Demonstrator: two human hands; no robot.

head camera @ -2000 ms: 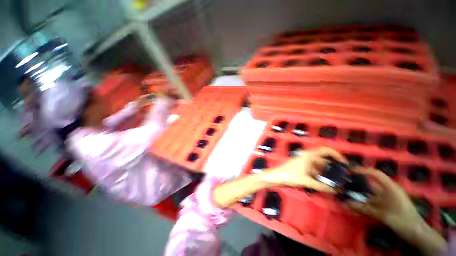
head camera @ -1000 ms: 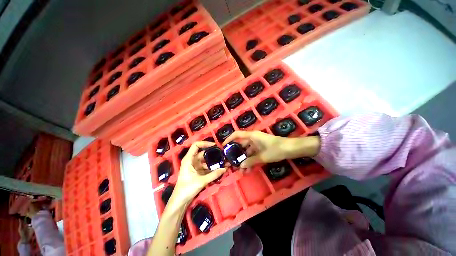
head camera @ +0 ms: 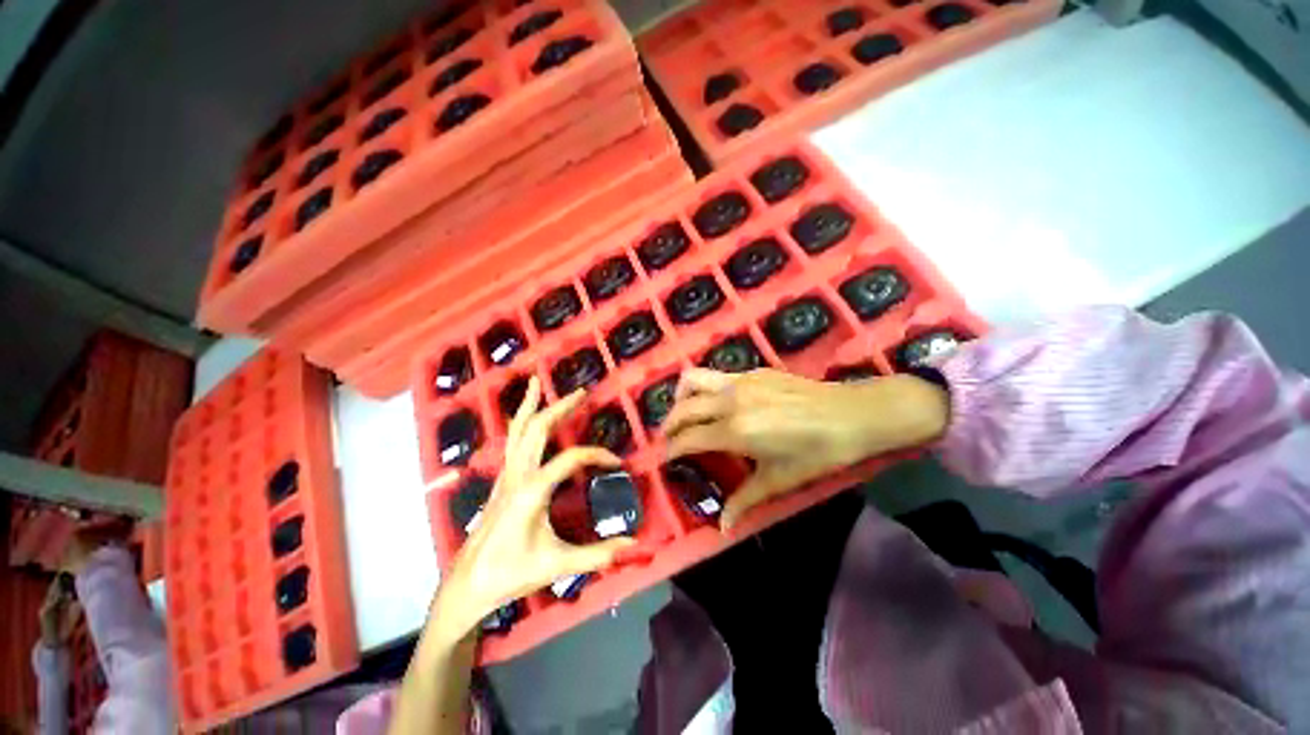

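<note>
An orange-red foam tray [head camera: 927,297] lies in front of me, many pockets holding black watch bodies. My left hand [head camera: 525,539] has thumb and index finger at the edges of a face-up watch body [head camera: 614,503] with a small white label, at a front-row pocket. My right hand [head camera: 769,428] has its fingers and thumb around another watch body [head camera: 697,488], low at the pocket beside it; the fingers partly cover it. Face-down watches [head camera: 695,297] with round ring marks fill the middle and right pockets. Some watches near my left hand are partly hidden.
A thick pile of orange-red trays [head camera: 489,172] stands behind, its top one holding watches. A left tray [head camera: 230,531] has one row of watches. A right rear tray [head camera: 762,58] lies on the white surface [head camera: 1063,172]. Another person's sleeve [head camera: 122,618] shows at far left.
My hands have moved apart and down from where they held the two watches side by side above the tray. The watches are now at neighbouring front pockets. The view has shifted slightly.
</note>
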